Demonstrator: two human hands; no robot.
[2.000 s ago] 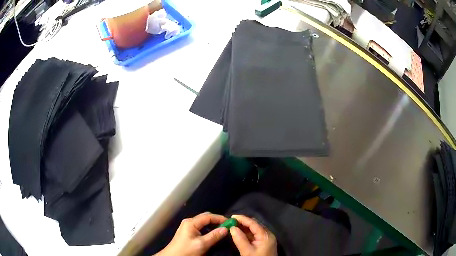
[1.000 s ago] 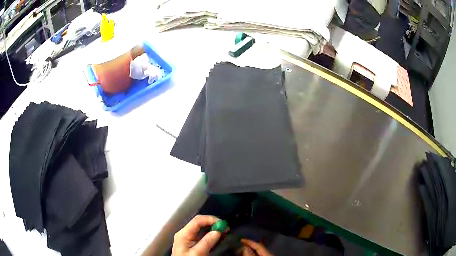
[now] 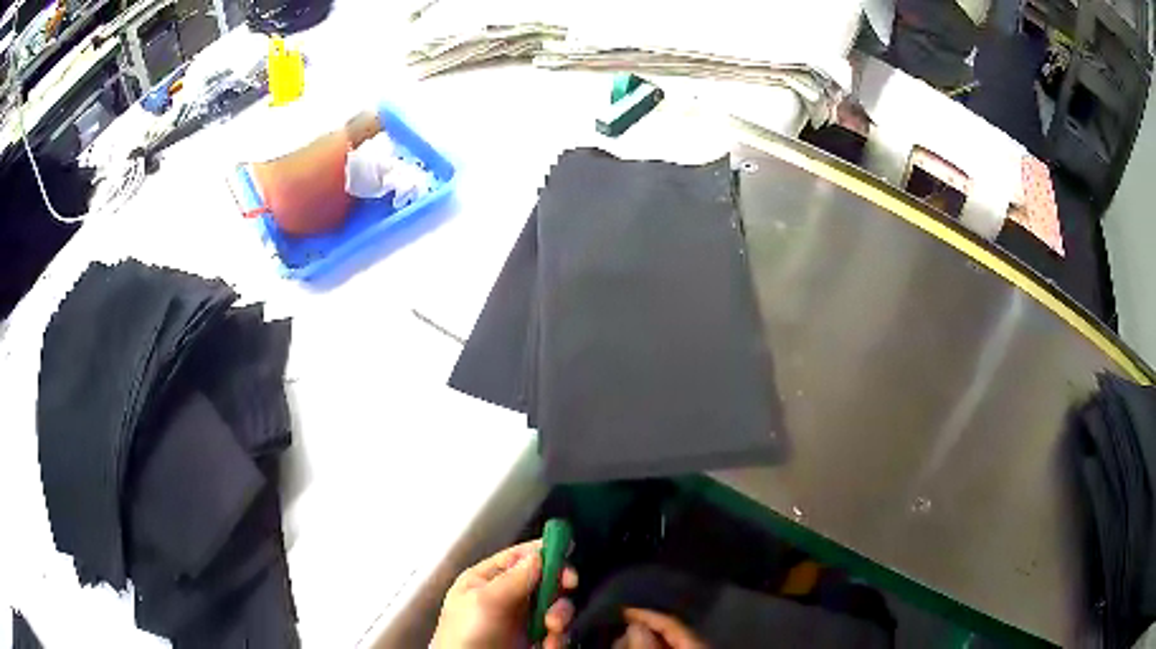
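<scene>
My left hand (image 3: 492, 601) is at the bottom centre, shut on a green finger-long tool (image 3: 552, 573) held nearly upright; what the tool is I cannot tell. My right hand (image 3: 659, 629) is just right of it, low at the frame's edge and partly cut off; whether it holds anything I cannot tell. A stack of dark fabric pieces (image 3: 653, 317) lies across the white table's edge and the steel plate (image 3: 887, 330), above my hands. A fanned pile of dark pieces with toothed edges (image 3: 121, 393) lies on the left of the table.
A blue tray (image 3: 298, 263) holds a reddish-brown cup (image 3: 306, 190) and white tissue. A small green block (image 3: 630, 107) and off-white fabric stacks (image 3: 685, 61) lie beyond. A yellow strip (image 3: 938, 231) edges the plate. More dark fabric (image 3: 1118, 507) is at far right. Green frame (image 3: 811, 539) runs below the plate.
The view first tilted up, so the table sits lower in the picture. My hands have parted; the green thing now shows lengthwise and upright in my left hand.
</scene>
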